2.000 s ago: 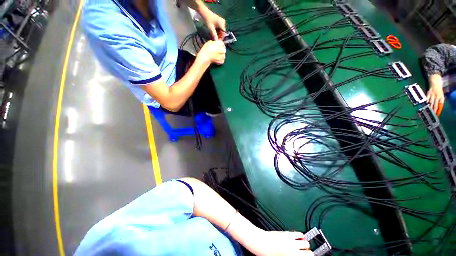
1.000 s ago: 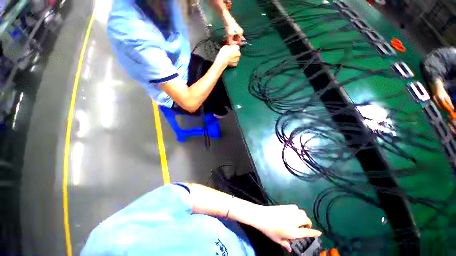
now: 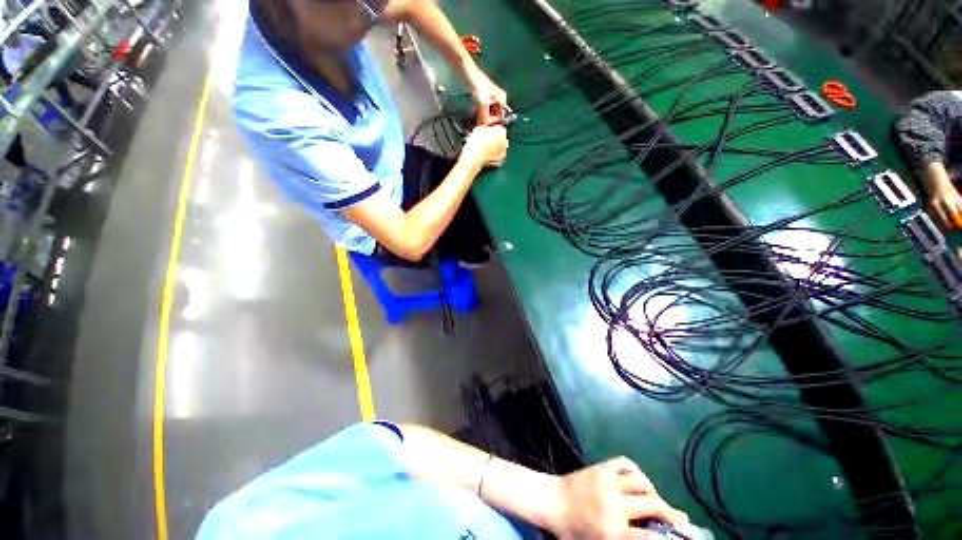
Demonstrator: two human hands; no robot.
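Observation:
My left hand (image 3: 607,501) is at the bottom edge, right of the middle, over the near edge of the green table (image 3: 633,443). Its fingers are closed on a grey connector housing (image 3: 680,531). Only a small part of the housing shows; the fingers and the picture edge hide the rest. My right hand is out of the picture.
Black cable loops (image 3: 649,327) spread over the table and across a dark rail (image 3: 786,327). Grey housings (image 3: 891,191) line the far side near orange-handled tools (image 3: 839,94). A seated person (image 3: 316,137) works at the upper left; another person's hand (image 3: 942,195) is at right.
The housing has dropped lower, mostly out of the picture, and my left hand's pointing finger has curled in. The orange handles beside it have gone from view. The whole view has shifted slightly.

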